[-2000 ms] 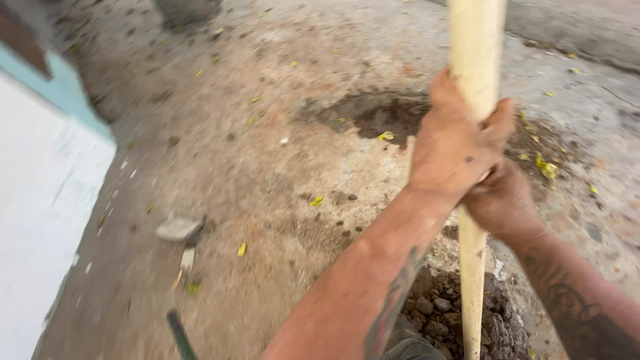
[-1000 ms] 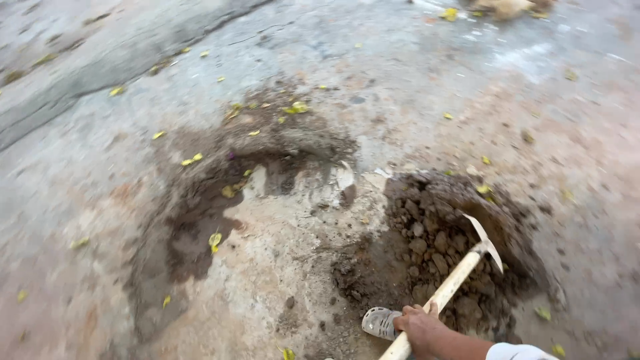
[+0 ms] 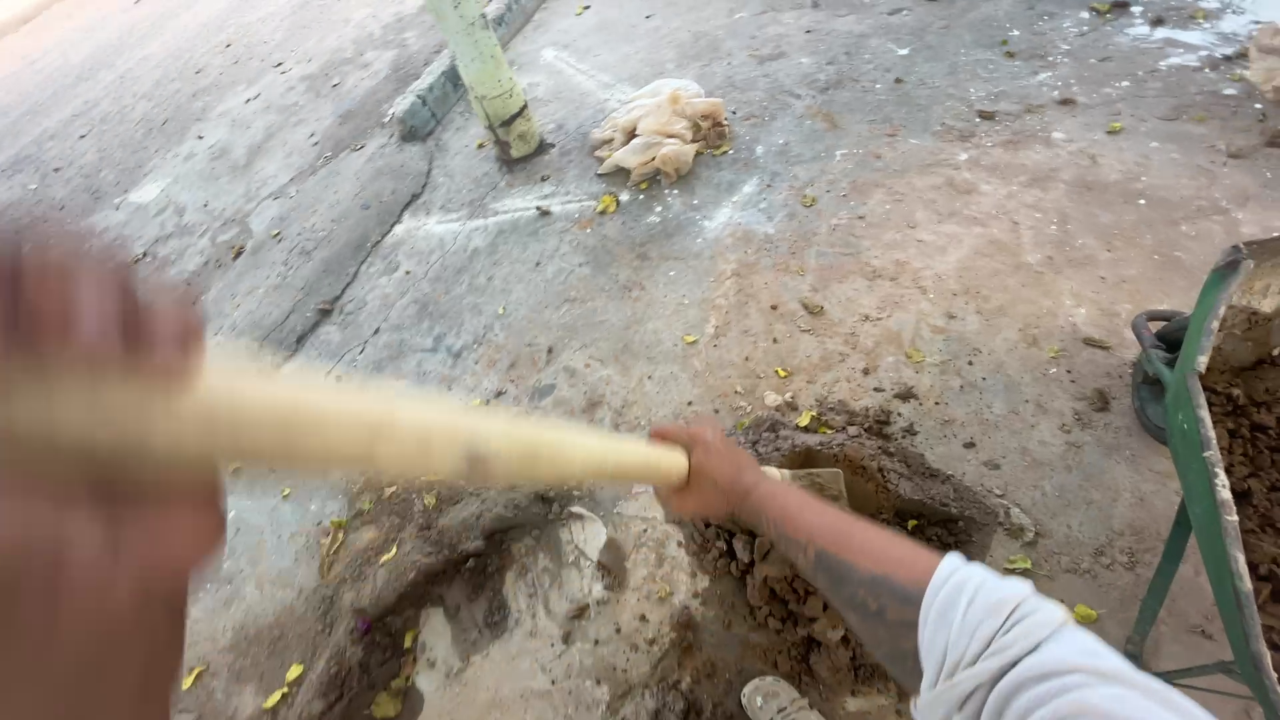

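Observation:
My left hand (image 3: 100, 400), large and blurred at the left edge, is closed round the pale wooden handle (image 3: 450, 430) of a mattock or pickaxe. Farther along the shaft, my right hand (image 3: 705, 470) grips it too. Just beyond that hand shows a flat metal blade (image 3: 815, 485), above a dug hole; the rest of the tool's head is hidden. Loose soil clods (image 3: 790, 600) fill part of the hole below my right forearm. To the left, a curved trench (image 3: 480, 590) runs through the broken ground.
A green wheelbarrow (image 3: 1195, 430) holding soil stands at the right. Farther off are a crumpled plastic bag (image 3: 660, 130), a pale post (image 3: 490, 90) and a concrete curb (image 3: 430, 95). A shoe (image 3: 775, 698) shows at the bottom edge beside the soil.
The handle is now held across the view, close to the camera, with both hands visible on it; one second ago only one hand showed. The view has swung, bringing in the wheelbarrow and post.

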